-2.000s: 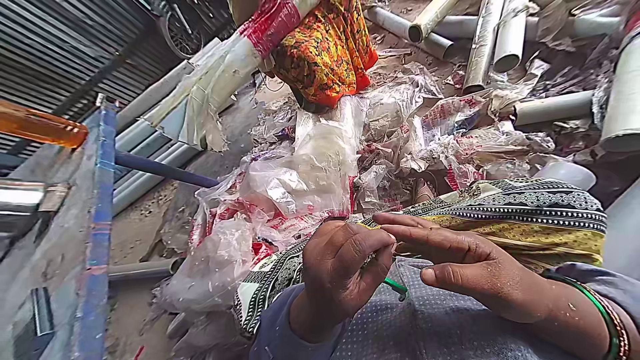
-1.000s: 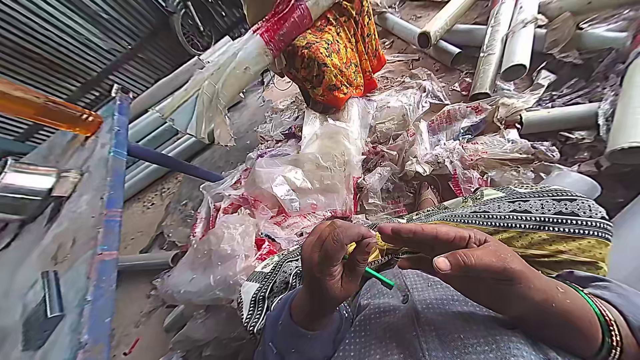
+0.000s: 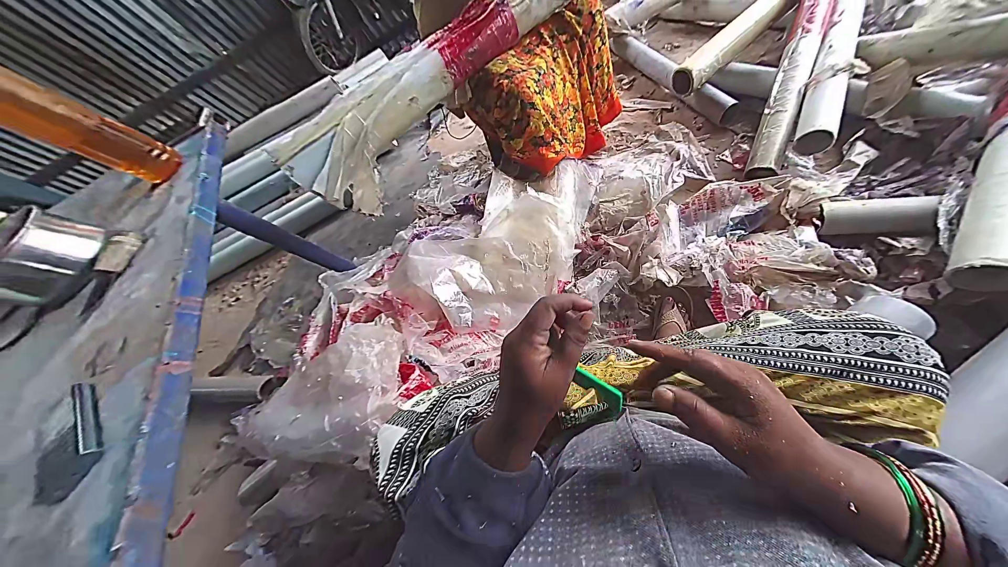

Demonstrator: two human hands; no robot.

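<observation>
My left hand (image 3: 547, 366) is raised over my lap with its fingers curled, and a flat green plastic piece (image 3: 600, 387) shows just below and behind it. Whether the fingers grip this piece is hidden. To its right, my right hand (image 3: 720, 394) hovers with fingers extended and thumb apart, nothing visible in it; green and patterned bangles (image 3: 906, 488) circle the wrist. Under both hands lie a grey dotted garment (image 3: 622, 504) and a yellow, black and white patterned cloth (image 3: 819, 354). Crumpled clear plastic sheeting (image 3: 472, 276) is heaped beyond them.
At left runs a blue metal bar (image 3: 177, 354) along a grey surface, with a metal can (image 3: 51, 252) and a brush (image 3: 118, 252). Pale pipes (image 3: 827, 87) lie at upper right. A person in orange floral cloth (image 3: 543, 87) is ahead, beside a plastic-wrapped pipe (image 3: 441, 63).
My hands have moved apart; they were close together, fingers nearly touching. More of the green piece shows between them now.
</observation>
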